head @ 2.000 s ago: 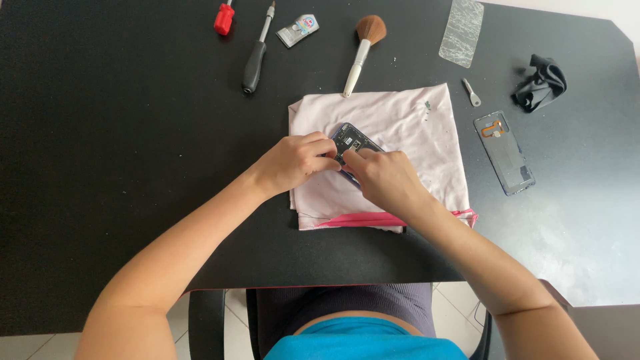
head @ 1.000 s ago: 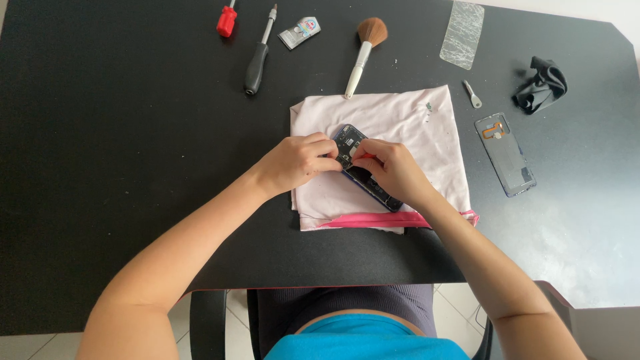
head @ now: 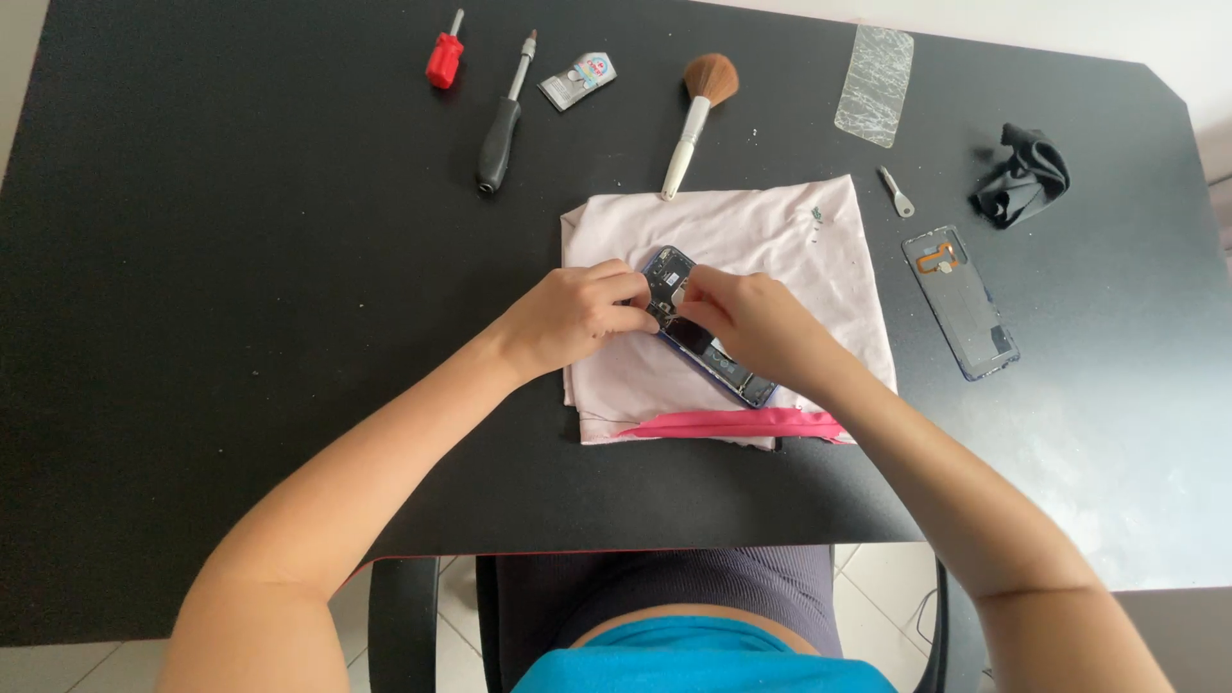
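Note:
A smartphone with its back off [head: 710,348] lies slantwise on a folded pale pink cloth [head: 616,395], its inner parts showing. My left hand [head: 589,313] touches the phone's left edge near its upper half, thumb and fingertips at the rim. Over the phone's upper right side is my right hand [head: 746,313], with fingers bent and fingertips together at the inner parts. Whether a small part or tool is between those fingertips cannot be told, as the hand hides it.
Beyond the cloth lie a red-handled screwdriver [head: 445,60], a black-handled screwdriver [head: 499,144], a small packet [head: 577,81] and a brush [head: 685,154]. To the right are a clear film sheet [head: 874,85], a small metal key-like tool [head: 897,192], black cloth [head: 1025,181] and a phone back cover [head: 962,306].
My right hand has shifted slightly over the phone between the frames, and more of the phone's lower part shows than two seconds ago. My left hand stays at its left edge.

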